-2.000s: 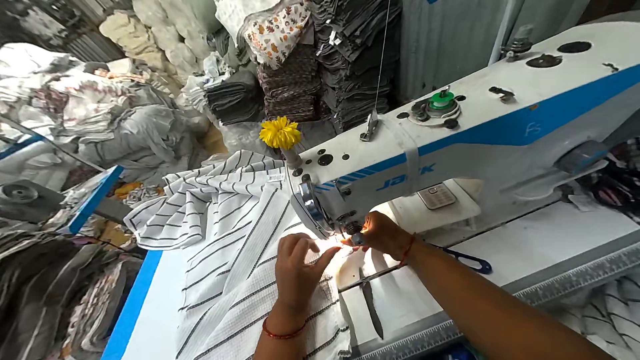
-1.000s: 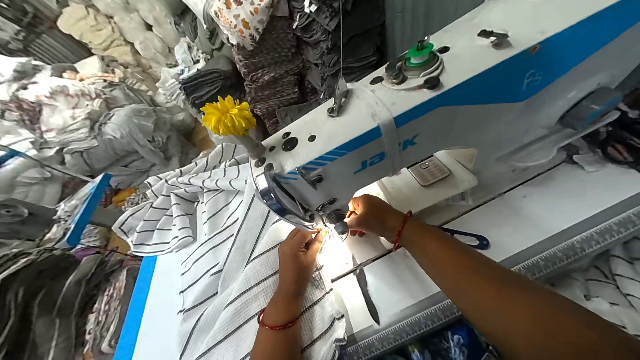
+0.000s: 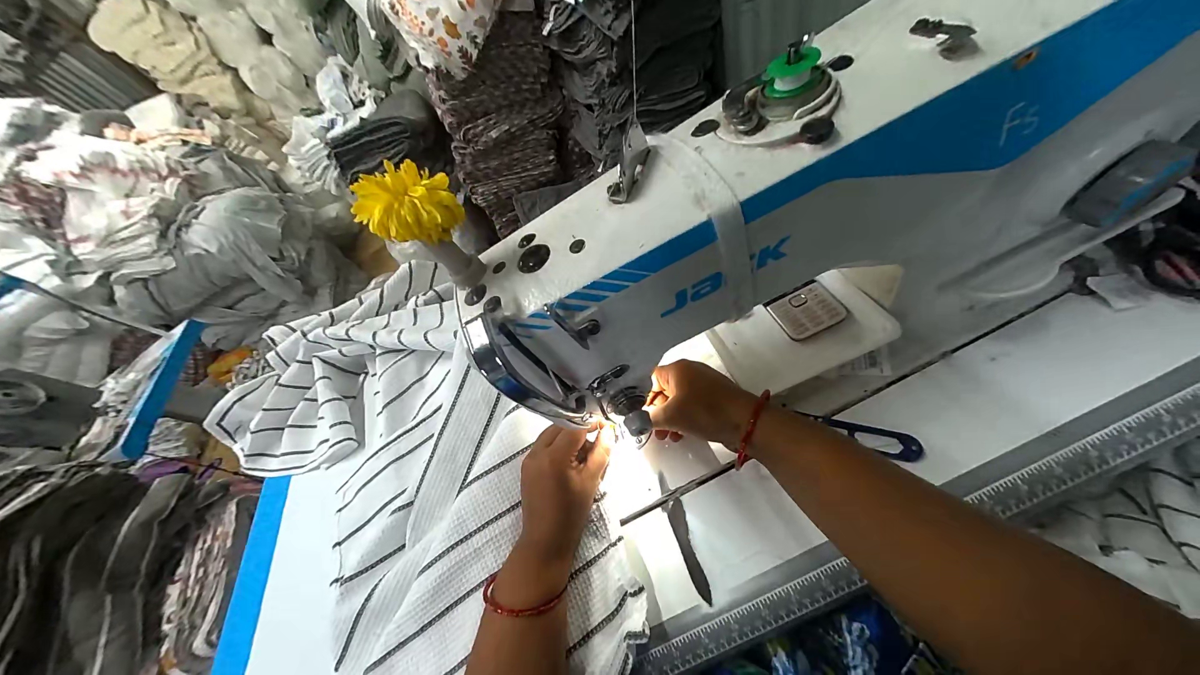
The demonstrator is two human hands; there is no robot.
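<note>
The white and blue Jack sewing machine (image 3: 675, 262) reaches in from the right, its head over a white fabric with dark stripes (image 3: 431, 487). Beside the lit needle area, my left hand (image 3: 562, 473) has its fingertips drawn together; whether they pinch thread or anything else is too small to tell. My right hand (image 3: 692, 405) is curled at the tension knob (image 3: 637, 422) on the machine's head, and its grip is partly hidden. A thin thread (image 3: 634, 70) runs down to a guide on the machine's top.
A yellow flower (image 3: 408, 202) stands at the machine's end. A mobile phone (image 3: 806, 311) rests on a white plate behind my right hand. Blue scissors' handle (image 3: 881, 441), a dark strip (image 3: 689, 553) and a ruler (image 3: 1087, 455) lie on the table. Cloth piles (image 3: 187, 206) fill the back left.
Both hands stay by the needle area. The left hand's fingers, spread from the thumb two seconds ago, are now closer together. The view has moved nearer the machine.
</note>
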